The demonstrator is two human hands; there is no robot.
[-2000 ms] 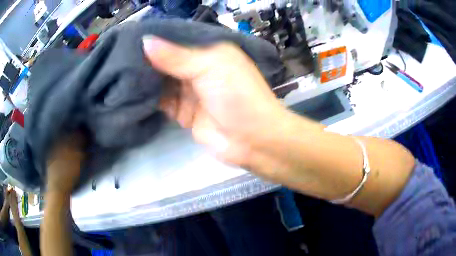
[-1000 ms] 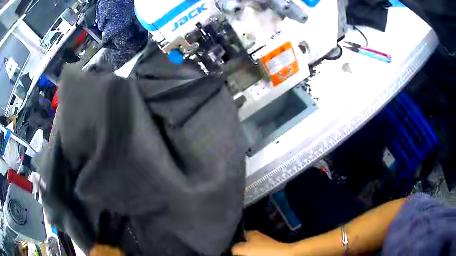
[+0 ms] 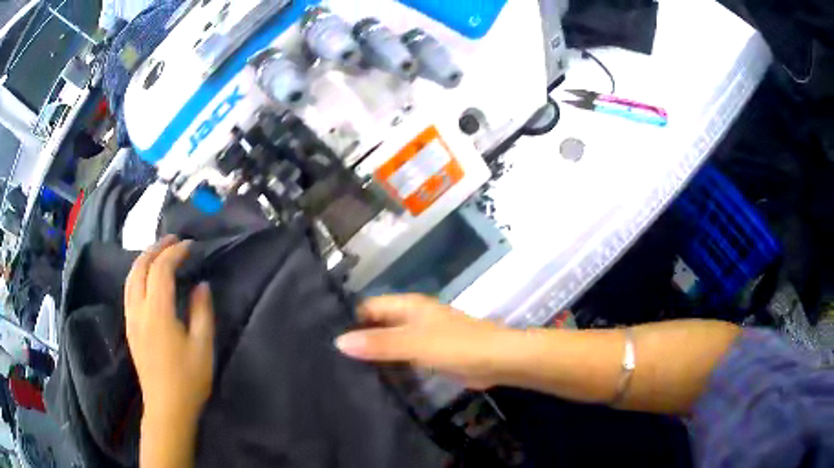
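Note:
A dark grey-black garment [image 3: 265,366] lies over the left of the table, its upper part at the needle area [image 3: 274,164] of the overlock machine [image 3: 366,101]. My left hand [image 3: 169,320] lies on the cloth with its fingers spread, left of the needle area. My right hand [image 3: 421,338] pinches the garment's right edge between thumb and fingers, below the machine's orange label [image 3: 420,171]. The presser foot is not clear to see.
Pink and blue thread snips [image 3: 622,108] lie on the white table [image 3: 585,201] at the right. A grey recess [image 3: 443,251] is below the label. A black cloth piece [image 3: 611,23] lies behind. A blue crate [image 3: 727,233] stands below the table edge.
Both hands have moved up from the bottom edge onto the garment near the machine. The cloth now lies flatter toward the needle area. The view has shifted closer over the machine.

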